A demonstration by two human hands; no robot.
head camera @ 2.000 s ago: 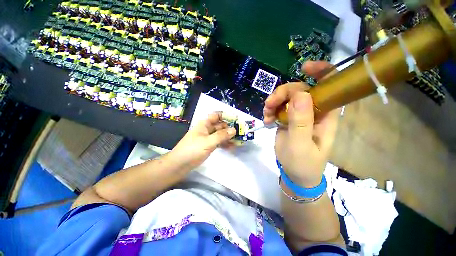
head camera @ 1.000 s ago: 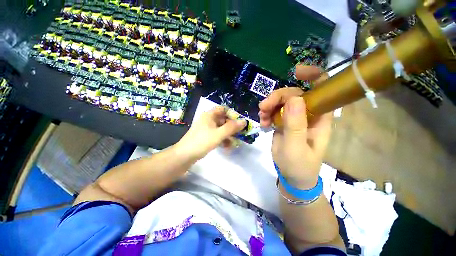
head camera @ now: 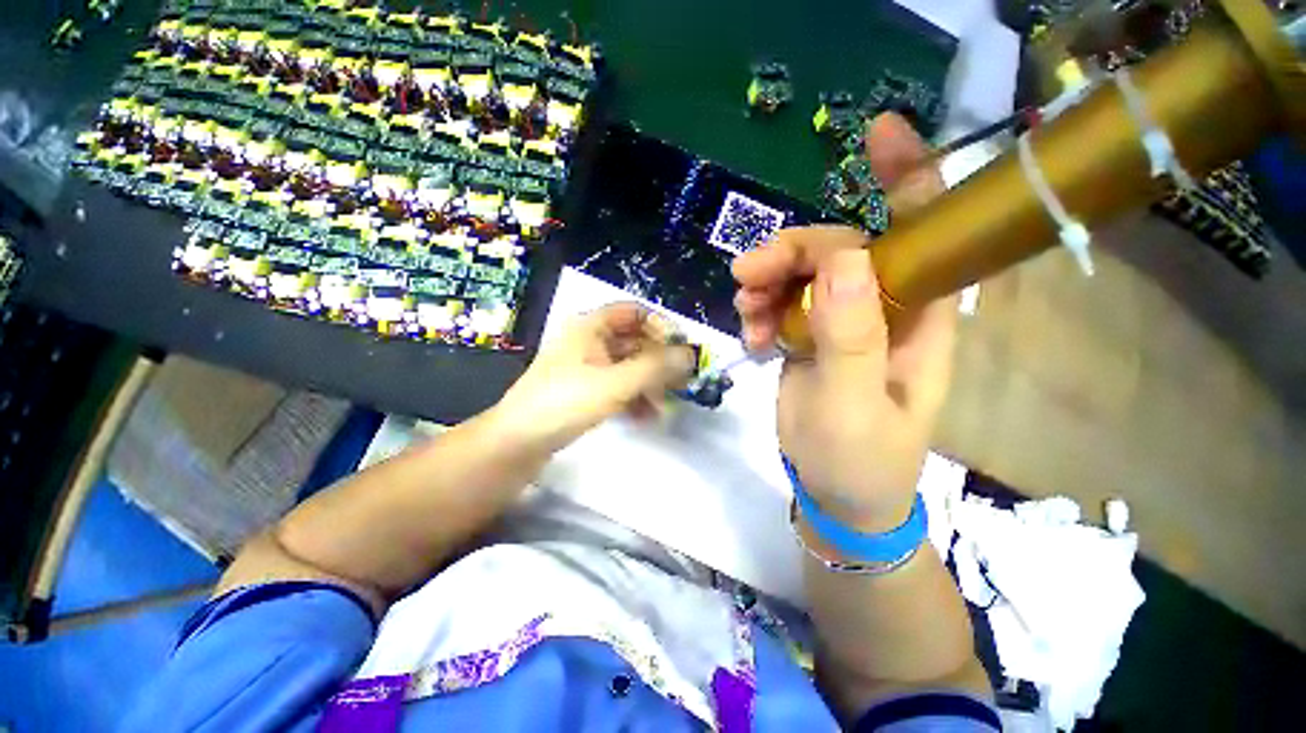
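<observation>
My right hand is closed around the lower end of a gold-brown glue dispensing gun that slants up to the right, with white ties around it. Its thin pale nozzle points left and down at a small circuit board. My left hand holds this board between thumb and fingers over a white sheet of work paper. The fingers cover much of the board. Whether the nozzle tip touches the board cannot be told.
Dense rows of boards lie on a black tray at left. Black film with a QR label lies ahead. Loose green boards lie beyond my right hand. Crumpled white tissue and a tan sheet are at right.
The board in my left hand is turned and tilted differently, and the nozzle has stayed close to it. The gun has shifted slightly left. A single loose board at the back appears further right in view.
</observation>
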